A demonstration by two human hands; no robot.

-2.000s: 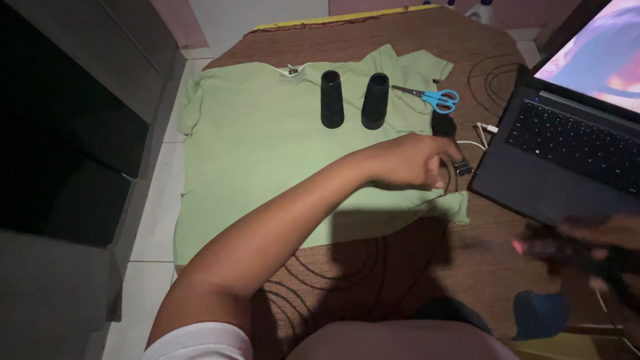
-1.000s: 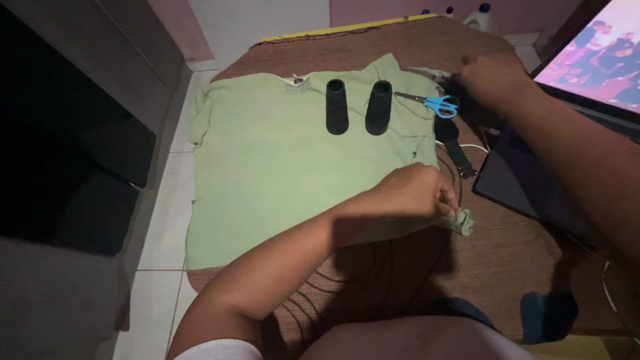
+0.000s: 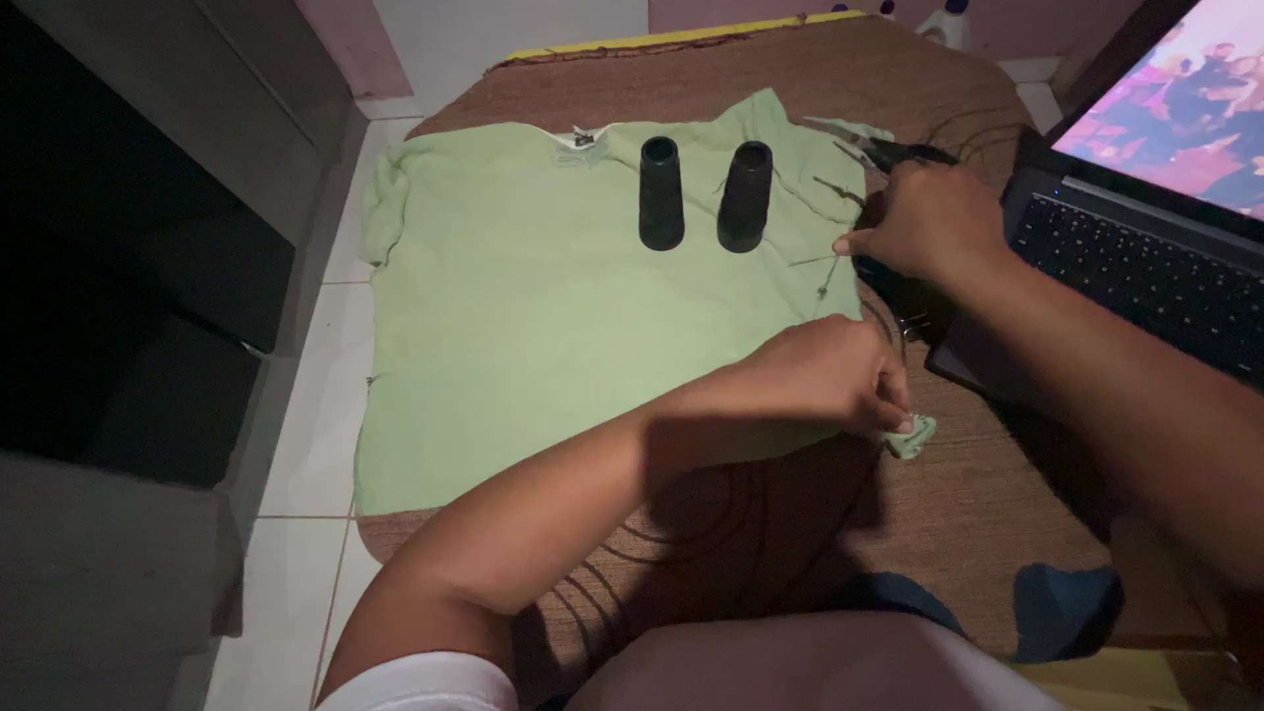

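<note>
A pale green shirt (image 3: pixel 553 326) lies spread out, its neckline at the far edge. My left hand (image 3: pixel 849 380) pinches a bunched bit of green fabric at the shirt's near right corner. My right hand (image 3: pixel 933 222) is over the shirt's right edge, its thumb touching the fabric beside loose threads (image 3: pixel 823 281). Dark, pointed tool parts (image 3: pixel 889 153) show just beyond its fingers; whether it grips them is hidden. Two black tapered cylinders (image 3: pixel 662 195) stand on the shirt's upper right part. A black strap with a metal buckle (image 3: pixel 915 328) lies partly in shadow between the hands.
Brown cloth (image 3: pixel 987 484) covers the surface under the shirt. An open laptop (image 3: pixel 1136 267) occupies the right side, under my right forearm. A dark blue item (image 3: pixel 1066 610) rests at the near right. Bottles (image 3: pixel 948 25) stand beyond the far edge. Dark furniture (image 3: pixel 128 276) is at left.
My right hand has come from the near right, over the laptop, to the shirt's right edge. The scissors' blue handles, visible earlier, are now out of sight. My left hand still pinches the corner.
</note>
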